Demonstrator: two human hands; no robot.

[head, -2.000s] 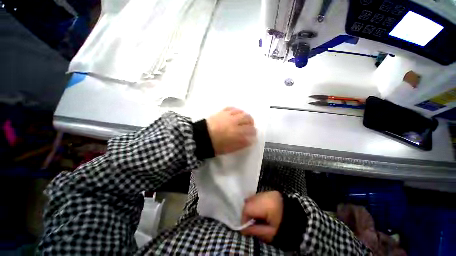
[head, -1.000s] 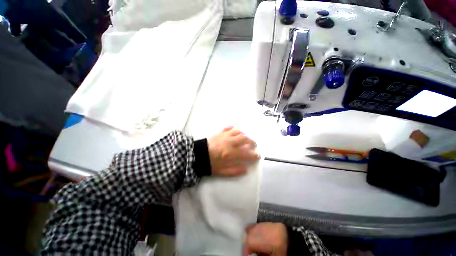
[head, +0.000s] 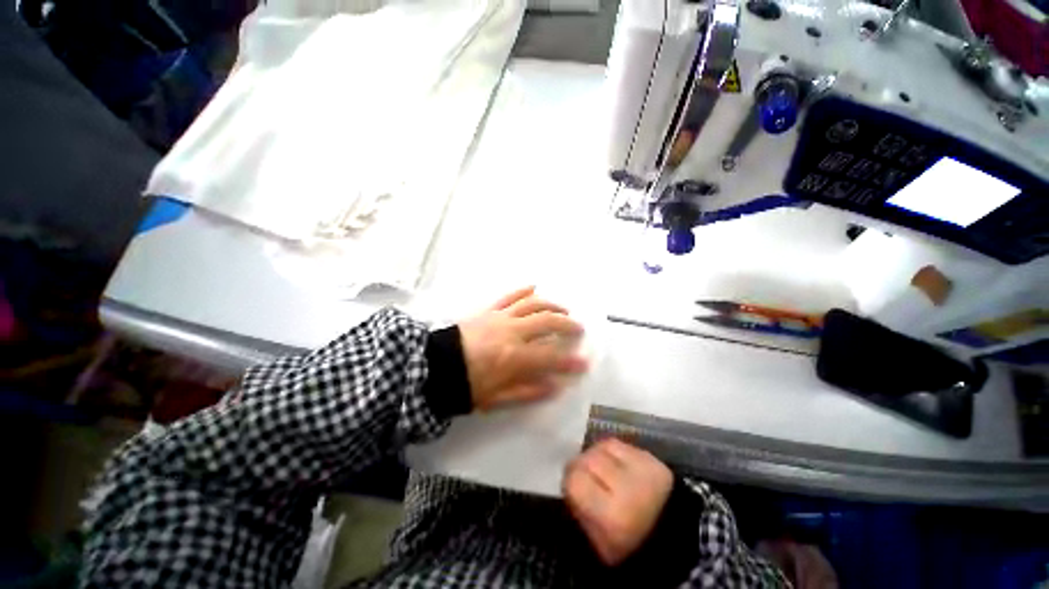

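Note:
A white cut piece (head: pixel 506 446) lies over the table's front edge, its near end hanging a little past the edge. My left hand (head: pixel 523 351) lies flat on it, fingers spread a little. My right hand (head: pixel 619 495) is at the piece's near right corner, fingers curled; its fingertips seem to hold the corner. The piece's far part blends into the bright table. The needle area (head: pixel 630 209) of the white sewing machine (head: pixel 753 115) is beyond my hands, to the right.
A stack of white panels (head: pixel 334 127) lies at the back left. Snips with orange and blue handles (head: pixel 759 315) and a black flat rectangle, perhaps a phone (head: pixel 900 371), lie on the right. The ruler-marked front edge (head: pixel 736 451) runs below. A lit screen (head: pixel 952 192) is at upper right.
My right hand has moved up towards the table edge with the piece's near end, so less cloth hangs down. My left hand stays flat on the cloth. The camera view has shifted.

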